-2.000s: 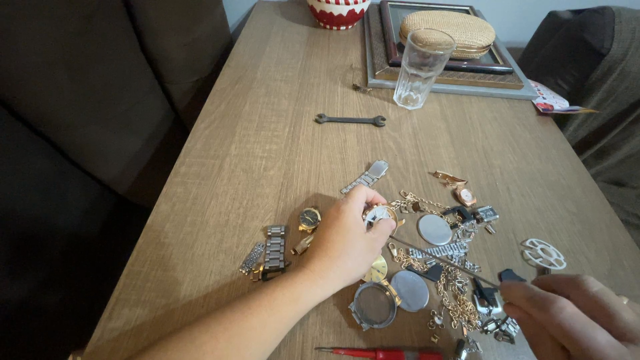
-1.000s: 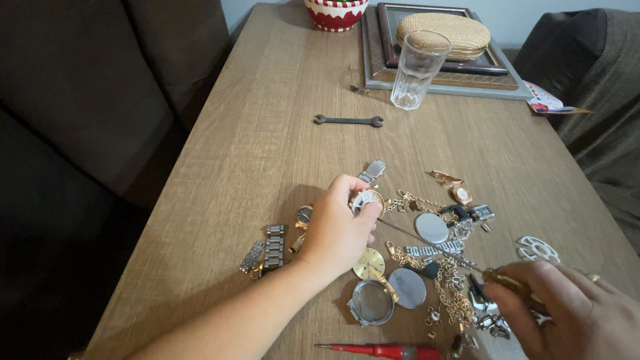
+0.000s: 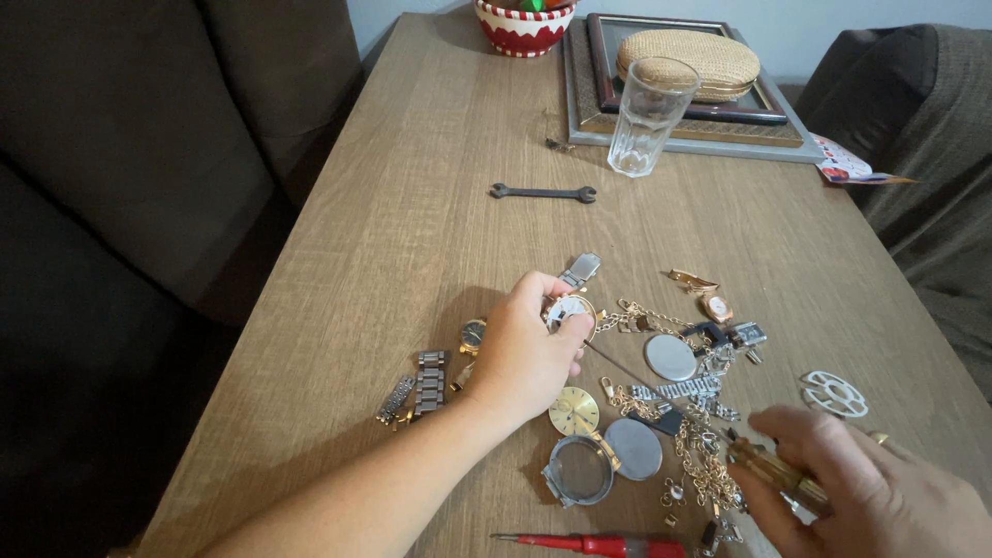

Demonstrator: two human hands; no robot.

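Observation:
My left hand (image 3: 519,349) grips a round gold-rimmed watch case (image 3: 572,314) with a white inside, thumb across its face. A screwdriver with a translucent amber handle (image 3: 777,471) is in my right hand (image 3: 860,480), and its long thin shaft reaches to the lower edge of the case. Below my left hand lie a gold watch dial (image 3: 574,411), an open round watch case (image 3: 581,470) and a grey metal disc (image 3: 633,449). Gold chains (image 3: 709,473) and a silver link bracelet (image 3: 676,389) lie between my hands. Another grey disc (image 3: 671,357) is right of the held case.
A red-handled screwdriver (image 3: 593,544) lies at the near side. Farther off are an open-end wrench (image 3: 542,193), a drinking glass (image 3: 651,116), stacked frames (image 3: 690,145) with a woven case (image 3: 688,63), and a red-and-white bowl (image 3: 525,29). Metal watch bands (image 3: 430,384) lie left of my forearm.
My right hand has gone from a grip hidden over the tool's end to one showing the amber handle. My left hand still holds the watch case, now slightly tilted differently.

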